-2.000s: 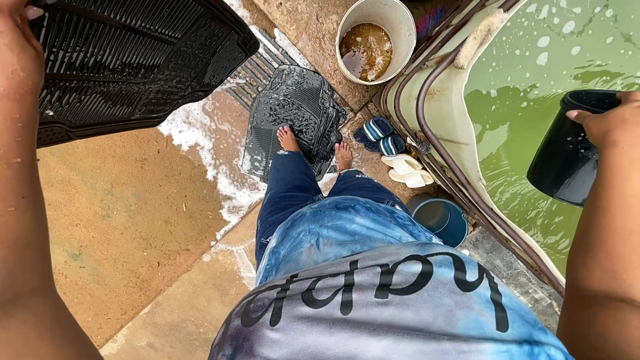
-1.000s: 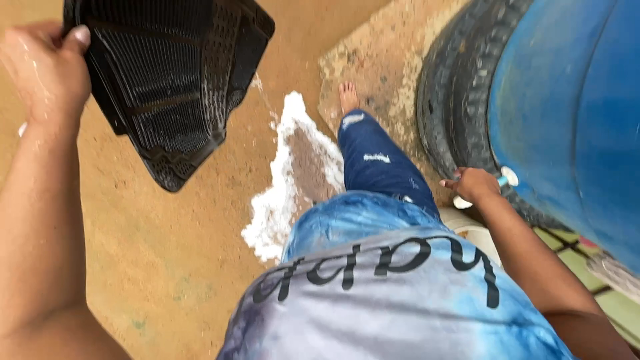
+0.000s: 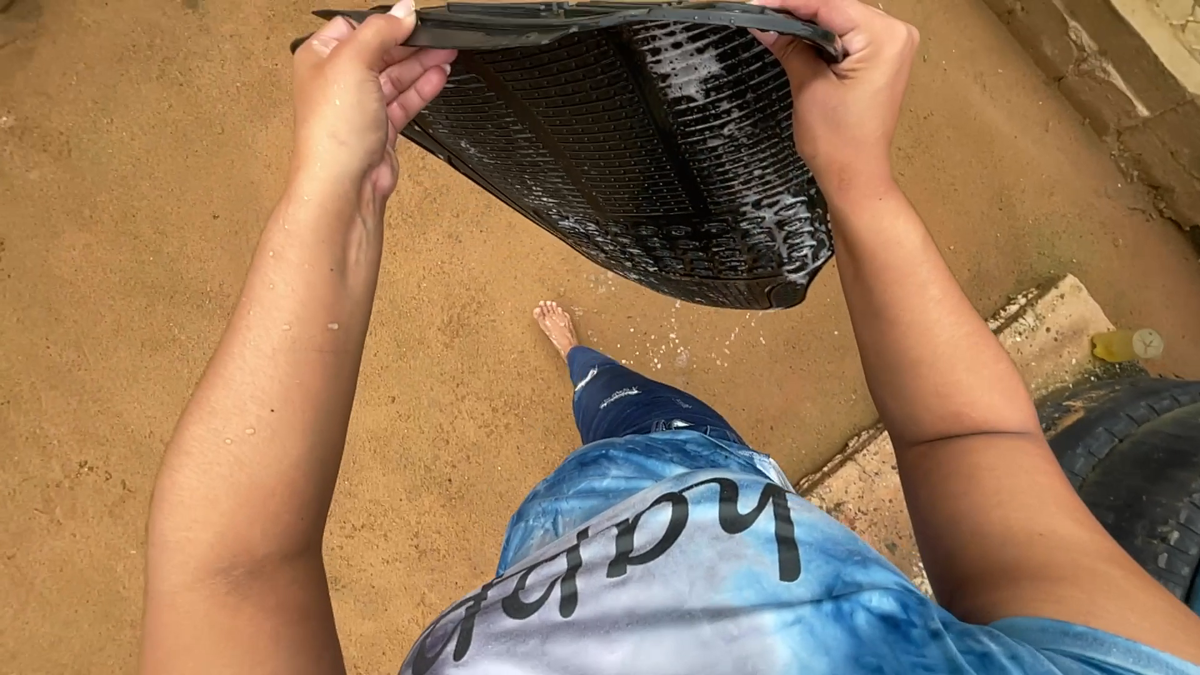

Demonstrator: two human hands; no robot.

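Observation:
A wet black rubber floor mat [image 3: 600, 141], ribbed and streaked with suds, hangs from both hands in the upper middle of the head view. My left hand [image 3: 366, 94] pinches its rim at the left, thumb on top and fingers bent beneath. At the right, my right hand [image 3: 844, 84] grips the same upper edge, thumb on the near side. The mat's lower edge hangs free above the ground, and drops of water show below it. Water drops also sit on my left forearm. The far face of the mat is hidden.
Brown packed ground [image 3: 187, 234] lies underfoot, with my bare foot [image 3: 555, 326] on it. At the right are a black tire [image 3: 1134, 459], a concrete slab edge [image 3: 1059, 328] and a plastic bottle with yellow content [image 3: 1125, 345]. A stone ledge [image 3: 1116, 103] runs along the upper right.
My right hand, earlier on a black container and then near a blue barrel, now holds the mat's edge. My left hand still holds the mat. The view has shifted to open brown ground.

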